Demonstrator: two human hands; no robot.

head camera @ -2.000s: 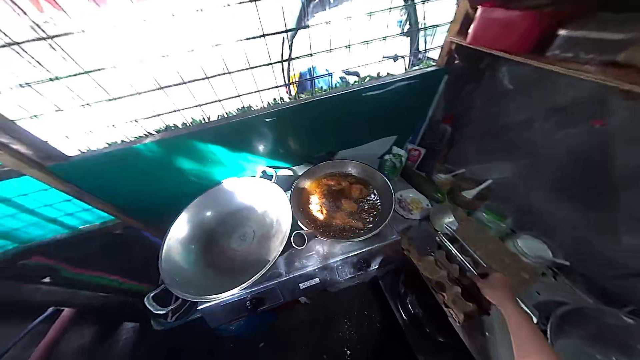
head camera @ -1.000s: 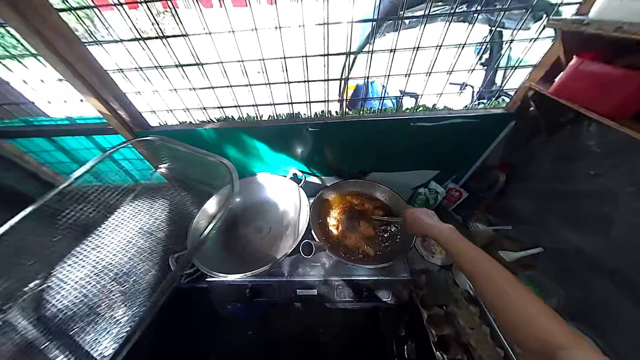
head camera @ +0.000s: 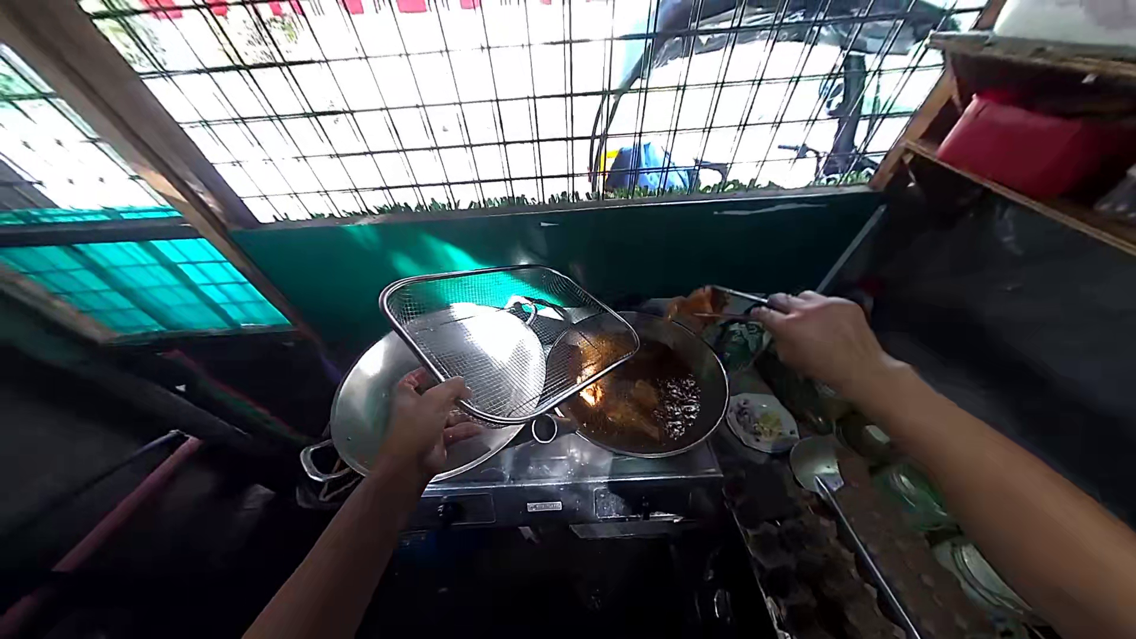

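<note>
My left hand (head camera: pixel 426 417) grips the near left rim of a rectangular wire-mesh basket (head camera: pixel 479 355), held over the large metal wok (head camera: pixel 364 408) and partly over the frying pan. Metal tongs (head camera: pixel 741 302) are in my right hand (head camera: pixel 816 333), and a browned piece of fried food (head camera: pixel 697 308) is pinched at their tips above the pan's far right rim. In the frying pan (head camera: pixel 714 390) several browned pieces (head camera: pixel 630 408) lie in dark, bubbling oil. Both pans stand on a metal gas stove (head camera: pixel 568 479).
Right of the pan are a small plate with chopped bits (head camera: pixel 763 423), a ladle (head camera: pixel 815 463), egg trays (head camera: pixel 852 559) and glass jars (head camera: pixel 919 493). A wire grille (head camera: pixel 497 115) rises behind the green wall panel (head camera: pixel 621 248). A red container (head camera: pixel 1029 146) sits on the shelf at the upper right.
The mesh basket has moved from the far left to over the pans, with my left hand now visible on it. My right hand has lifted a piece out of the oil with the tongs.
</note>
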